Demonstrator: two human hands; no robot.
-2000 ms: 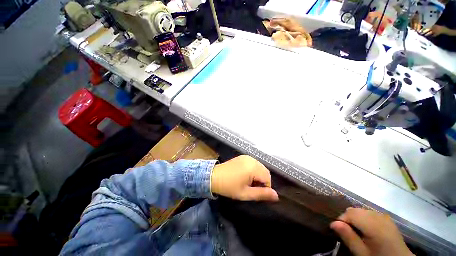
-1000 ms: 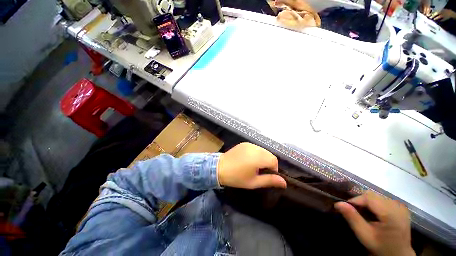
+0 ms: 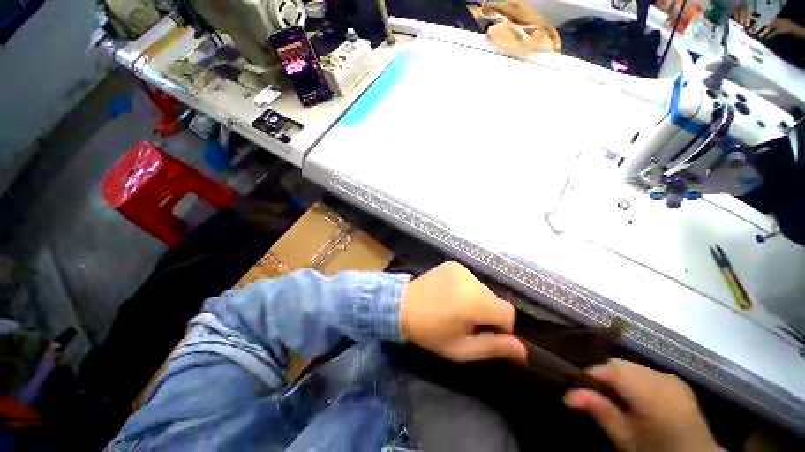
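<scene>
A black to dark brown garment piece (image 3: 494, 388) lies across my lap, below the table's front edge. My left hand (image 3: 463, 313) is closed on its upper edge, thumb on top. My right hand (image 3: 649, 408) pinches the same edge farther right, cut off by the picture's bottom. A short stretch of the edge runs between the two hands. The fingertips under the cloth are hidden. The white sewing machine (image 3: 706, 132) stands on the table beyond my right hand, with dark cloth draped at its right side.
Yellow-handled snips (image 3: 731, 277) lie on the white table (image 3: 459, 150), right of the needle area. A phone (image 3: 301, 67) leans near another machine at the left. A red stool (image 3: 163, 190) and a carton (image 3: 322, 243) are below. Another person's hand shows at the top right.
My left hand has moved right and slightly down since a second ago, and my right hand slightly left. The hands are closer together, with a shorter stretch of cloth between them.
</scene>
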